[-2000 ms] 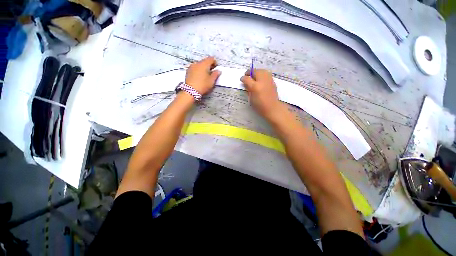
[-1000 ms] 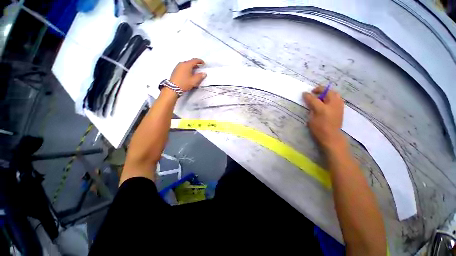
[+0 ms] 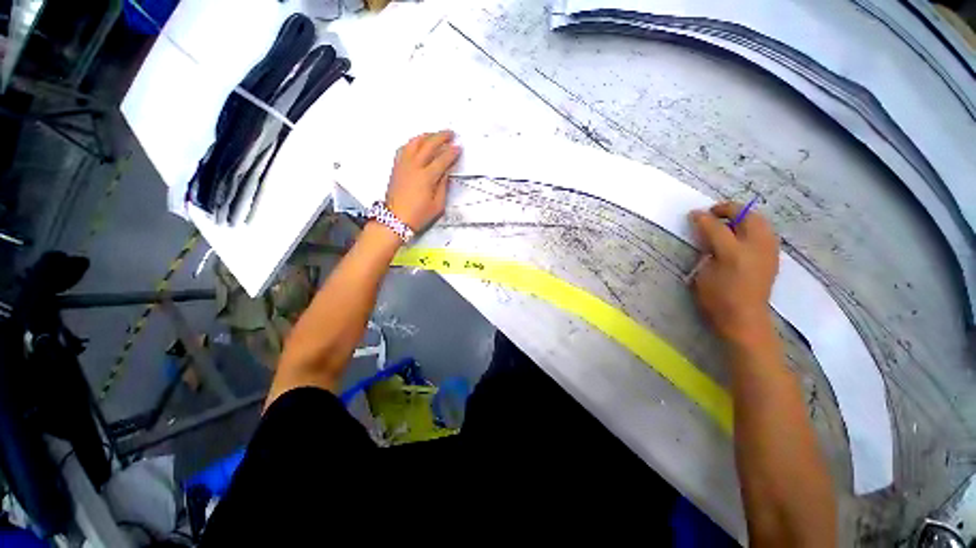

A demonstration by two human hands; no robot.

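Observation:
A long curved white waistband piece (image 3: 615,184) lies on the pale pressing table, its right end curving down toward the near side. My left hand (image 3: 422,184) rests flat near its left end, fingers close together, holding nothing visible. My right hand (image 3: 736,262) is on the strip right of its middle, with the purple marking pen (image 3: 746,210) held in the fingers. Whether it also pinches the strip is hard to tell. The yellow marking template (image 3: 583,304) lies along the near table edge, its right part hidden under my right forearm.
A waistband stack (image 3: 749,59) lies at the far right. A tied bundle of dark strips (image 3: 252,123) sits on the white side table (image 3: 150,86) at left. Part of the steam iron (image 3: 942,533) shows at bottom right. Bins stand below the table.
The view has swung left. My hands have moved apart along the strip since two seconds ago, my left hand toward its left end and my right hand to the right. The template lies still.

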